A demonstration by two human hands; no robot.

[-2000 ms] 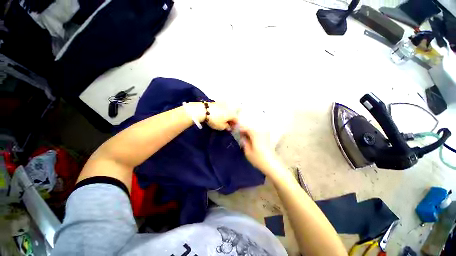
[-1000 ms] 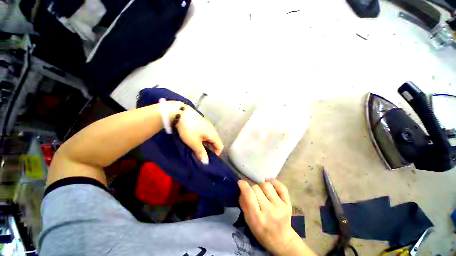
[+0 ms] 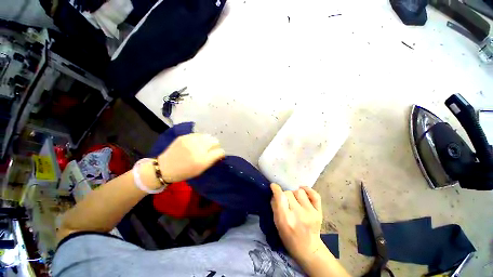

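The navy cloth (image 3: 230, 186) hangs bunched over the table's near edge, with a row of small pale marks along its upper side. My left hand (image 3: 192, 156) is on its left part, fingers curled over the cloth. My right hand (image 3: 297, 216) grips its right end between thumb and fingers. The whitish pad (image 3: 302, 149) lies just beyond my right hand, bare on top.
Shears (image 3: 373, 224) lie over dark interfacing pieces (image 3: 402, 241) at the right. The iron (image 3: 446, 149) stands further right. Keys (image 3: 172, 101) lie near the table's left edge. Dark garments (image 3: 167, 43) are piled at upper left. A red stool (image 3: 175, 199) shows below the table edge.
The navy cloth has moved off the pad towards my body, uncovering the pad and the shears. My left hand has shifted left along the cloth; my right hand has come down to its right end.
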